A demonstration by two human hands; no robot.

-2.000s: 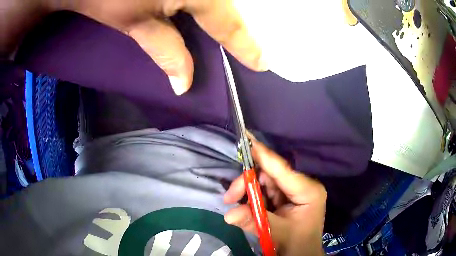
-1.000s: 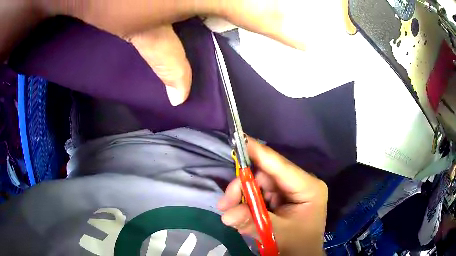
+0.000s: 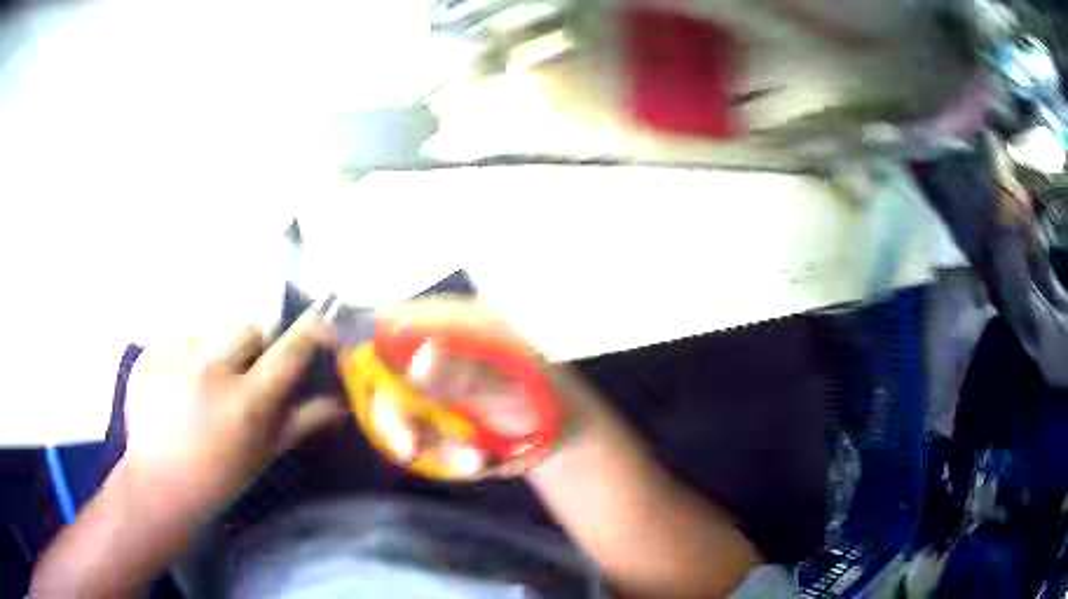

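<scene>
The view is blurred. My right hand (image 3: 498, 374) holds the scissors, with the red handle loop (image 3: 545, 404) and the yellow-orange loop (image 3: 369, 404) around its fingers. The blades are smeared and partly hidden near my left fingertips. My left hand (image 3: 217, 404) is left of the scissors, its bent fingers on the dark purple fabric (image 3: 703, 427). The fabric lies over the lap and along the table's front edge, and shows between my hands. Small dark corners of it stick up beyond my fingers. My hands hide much of it.
The white table (image 3: 632, 246) spans the view behind my hands. The machine base, blurred, is at the top with a red cloth scrap (image 3: 679, 76) on it. A blue crate (image 3: 884, 410) is at the right, below the table edge. A blue edge shows at the lower left.
The view has swung right. The scissors have turned from upright over the fabric to pointing left, their loops now showing broadside. My left hand has come down beside them from the top.
</scene>
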